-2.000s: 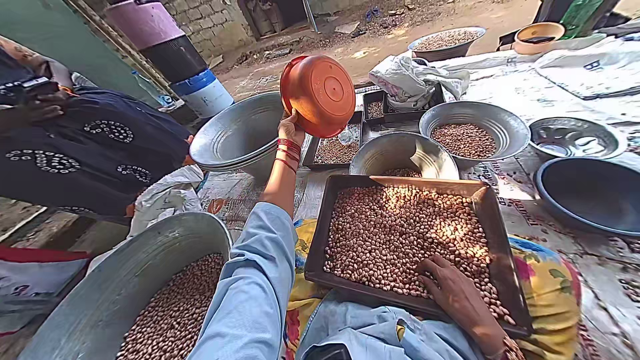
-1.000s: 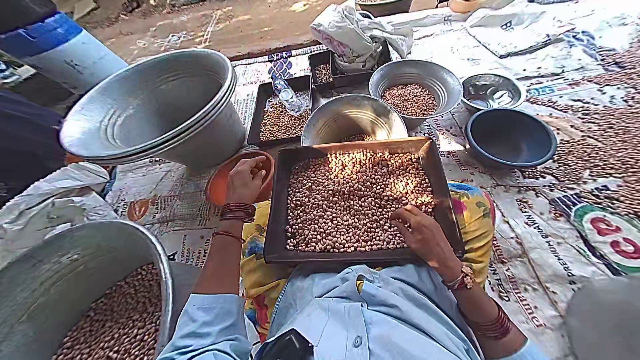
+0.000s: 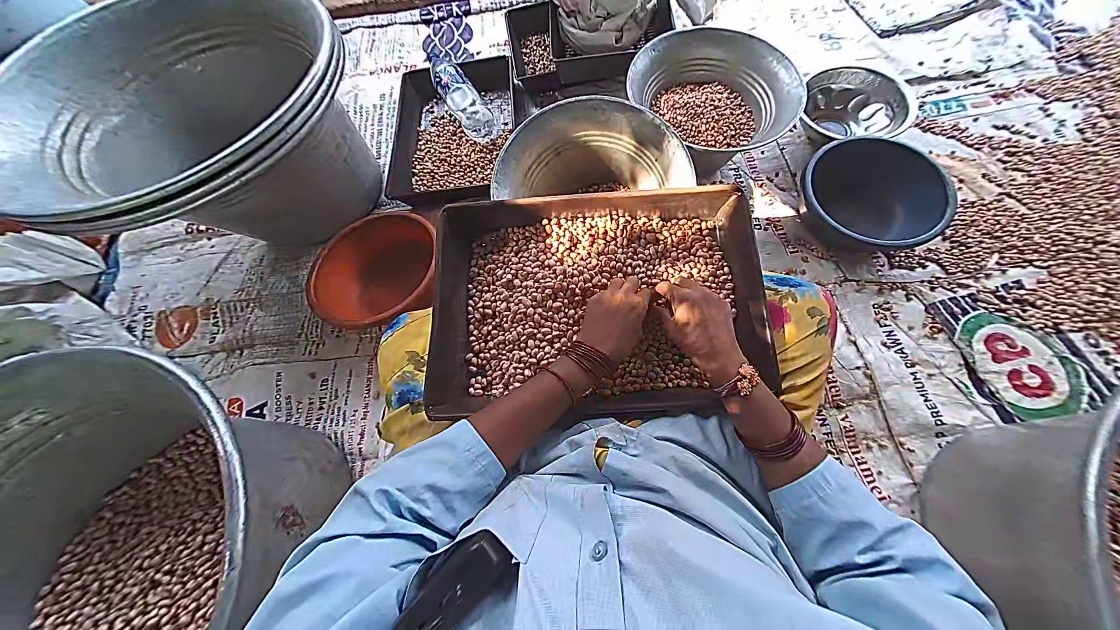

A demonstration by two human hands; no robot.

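A dark rectangular tray (image 3: 451,350) rests on my lap, spread with brown speckled beans or nuts (image 3: 525,306). Both hands are over the tray's contents, their fingertips close together near its middle. My left hand (image 3: 617,319) has its fingers bent down at the beans; whether something small is between them cannot be seen. My right hand (image 3: 700,324) is beside it, thumb and forefinger brought together, and what they may pinch is hidden. An orange bowl (image 3: 372,271) stands just left of the tray. Beyond the tray's far edge is a metal basin (image 3: 595,131) with some beans inside.
Stacked metal tubs (image 3: 289,166) stand at left. A tub (image 3: 289,472) of beans is at lower left, another tub (image 3: 1006,490) at lower right. A bean-filled basin (image 3: 717,66), steel bowl (image 3: 857,96), dark bowl (image 3: 879,192) and smaller tray (image 3: 407,131) with a plastic bottle (image 3: 468,101) lie beyond.
My left hand held the orange bowl raised two seconds ago; the bowl then stood left of the tray. Since then my left hand has moved right, from above the bowl to the beans beside my right hand.
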